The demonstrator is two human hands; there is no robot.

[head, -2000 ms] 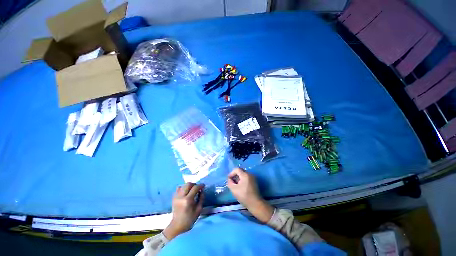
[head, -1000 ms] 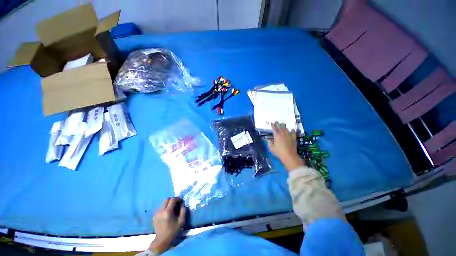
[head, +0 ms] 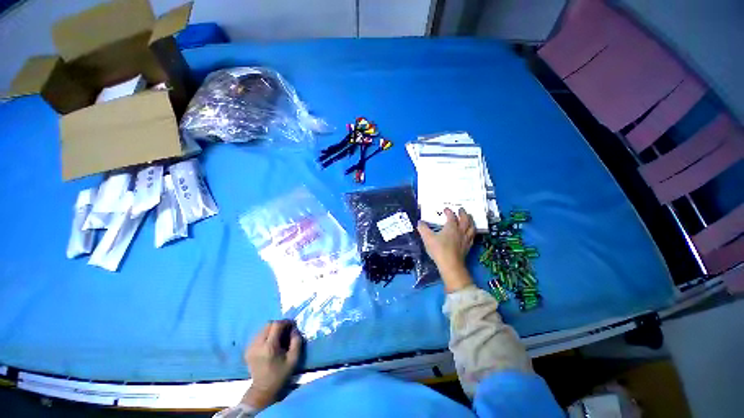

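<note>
My right hand (head: 449,243) has its fingers on the near edge of the top white manual (head: 451,184), which sits a little askew on the manual stack. My left hand (head: 273,357) rests curled at the table's near edge, by the near end of the clear zip bags (head: 306,253) with red print. A dark spot shows at its fingers; whether it holds anything cannot be told.
A clear bag of small black parts (head: 383,214) lies between zip bags and manuals. Green batteries (head: 514,261) lie right. Cables (head: 359,147), a crumpled bag (head: 245,106), white sleeves (head: 122,220) and an open carton (head: 122,135) are beyond. A chair-like pink-covered frame (head: 620,73) stands right.
My right hand has gone from the near edge of the zip bags to the manuals. The top manual has shifted slightly towards me. My left hand has moved slightly left and off the bags.
</note>
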